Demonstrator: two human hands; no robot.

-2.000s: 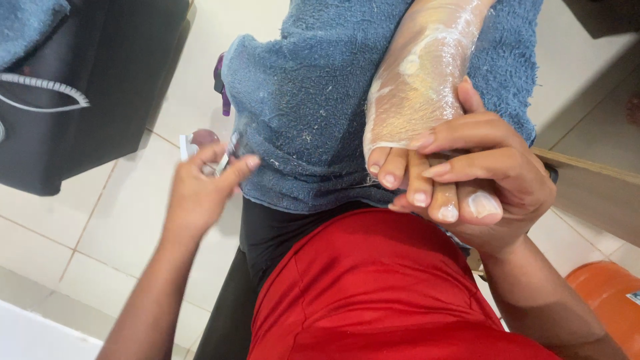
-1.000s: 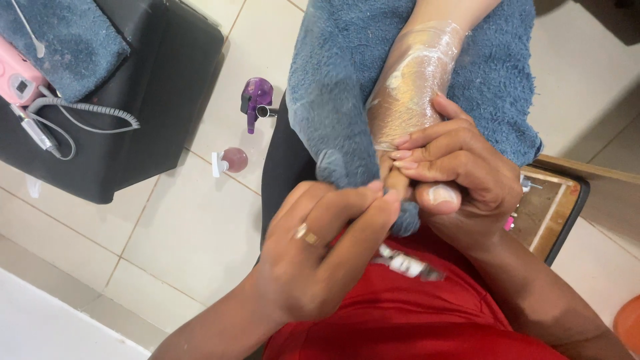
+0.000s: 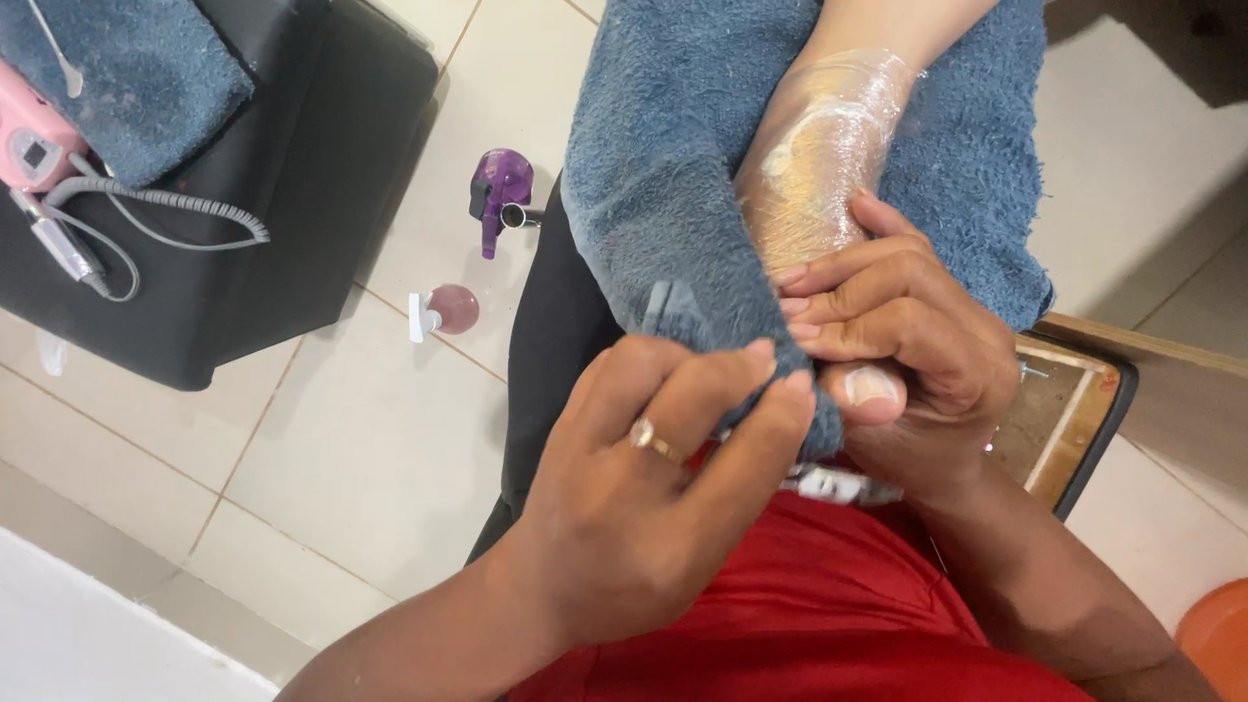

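Observation:
Another person's foot (image 3: 814,195), wrapped in clear plastic film over pale cream, lies on a blue towel (image 3: 663,175) across my lap. My right hand (image 3: 907,341) holds the front of the foot, fingers over its top, with the big toe (image 3: 866,390) and its whitish nail showing. My left hand (image 3: 653,468), with a ring on one finger, pinches a fold of the towel over the smaller toes, which are hidden. Below the toes, a silvery-white item (image 3: 840,485) lies partly hidden against my red shirt; I cannot tell what it is.
At the left, a black case (image 3: 302,175) carries a folded blue towel (image 3: 146,88), a pink nail drill unit (image 3: 34,146) and its corded handpiece (image 3: 63,244). A purple spray bottle (image 3: 502,190) and a pump bottle (image 3: 453,309) stand on the tiles. A tray (image 3: 1072,409) and orange container (image 3: 1214,634) are at the right.
My left hand has come from beside the pump bottle to the toes. The towel's fold now covers the smaller toes, which were bare two seconds ago. The view has shifted.

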